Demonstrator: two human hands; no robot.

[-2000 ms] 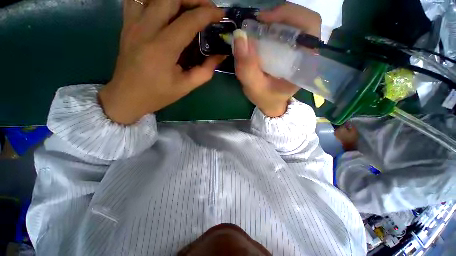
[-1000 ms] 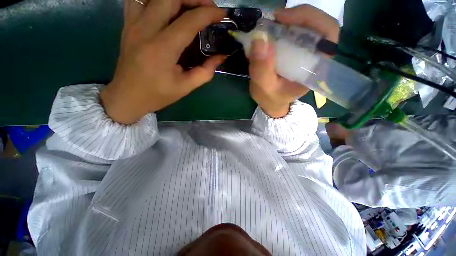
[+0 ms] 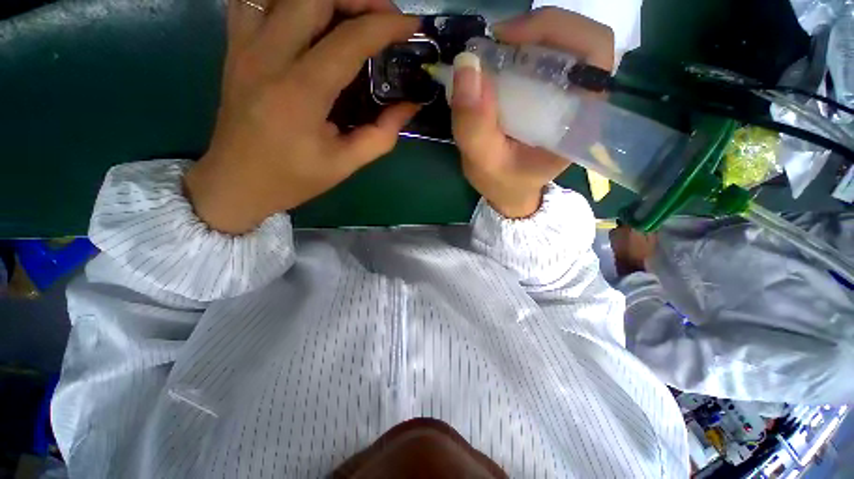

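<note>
A black watch housing (image 3: 393,77) with a shiny rim sits on a dark holding fixture (image 3: 433,123). My left hand (image 3: 298,108) holds the housing between thumb and fingers at its left side. My right hand (image 3: 506,140) grips a translucent glue syringe (image 3: 599,131) with milky content like a pen. The syringe's small yellow-green tip (image 3: 432,69) points left, over the right part of the housing. Whether it touches the inside cannot be told. A green adapter (image 3: 688,178) closes the syringe's rear.
A clear air hose (image 3: 805,236) and a black cable (image 3: 730,103) run off right. A yellow-green packet (image 3: 751,155) and crumpled plastic bags (image 3: 829,42) lie at the right. White paper (image 3: 613,23) lies beyond my right hand. Another person's sleeve (image 3: 740,299) shows at lower right.
The syringe and my right hand shifted right, then back left, with the tip moving slightly over the housing. My left hand stays nearly still.
</note>
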